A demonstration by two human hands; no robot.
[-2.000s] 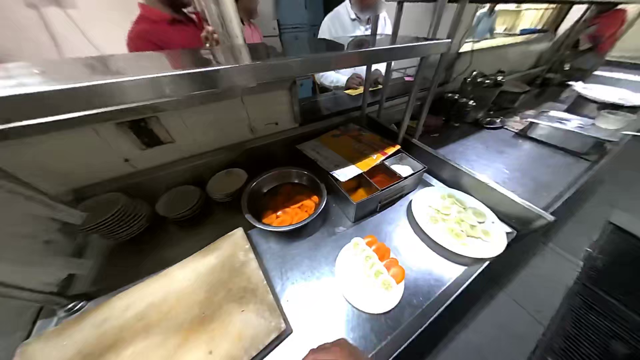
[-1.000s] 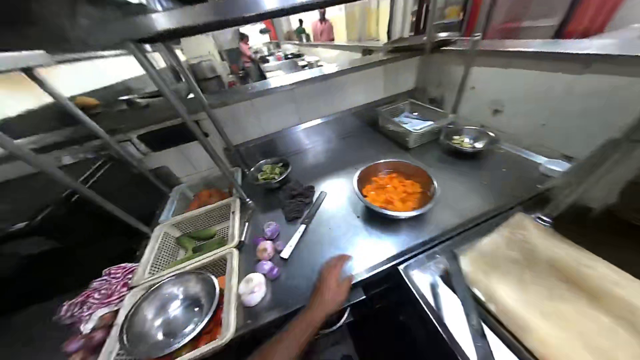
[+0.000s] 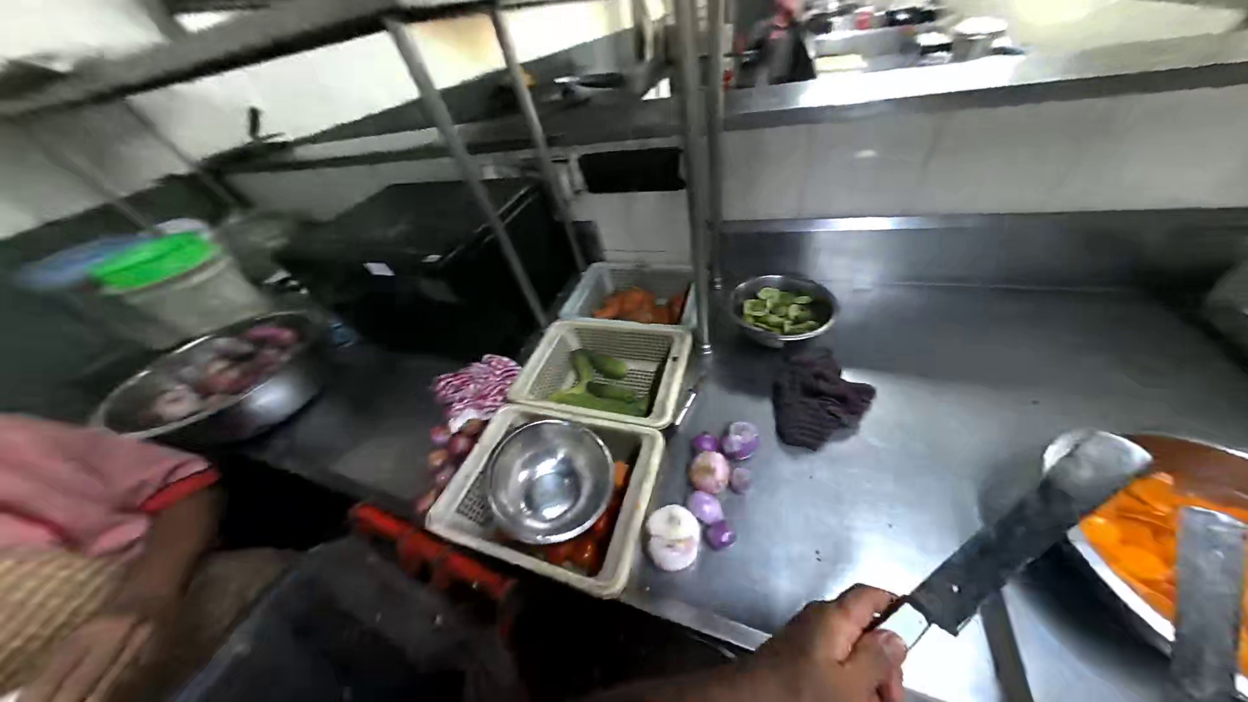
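Observation:
My left hand (image 3: 843, 648), its arm entering from the bottom, is closed around the handle of a broad-bladed knife (image 3: 1014, 536). The blade points up and right, its tip by the rim of a steel bowl (image 3: 1102, 561) of sliced carrots (image 3: 1131, 546). Another flat metal blade (image 3: 1209, 595) stands in front of the bowl; what holds it is hidden. My right hand is not in view. Peeled purple onions (image 3: 707, 507) and a white onion (image 3: 673, 536) lie on the steel counter left of my hand. Beyond them are a crumpled dark cloth (image 3: 821, 398) and a bowl of green slices (image 3: 783, 310).
Plastic baskets hold cucumbers (image 3: 604, 385), reddish vegetables (image 3: 639, 304) and an empty steel bowl (image 3: 549, 481). Shelf posts (image 3: 697, 175) rise behind. A large basin of onions (image 3: 219, 375) stands left, near a seated person in a pink top (image 3: 88, 487).
The view has swung left. A second ago my left hand was empty-looking over the counter and a knife lay beside the dark cloth; now that spot is bare and the hand grips a knife.

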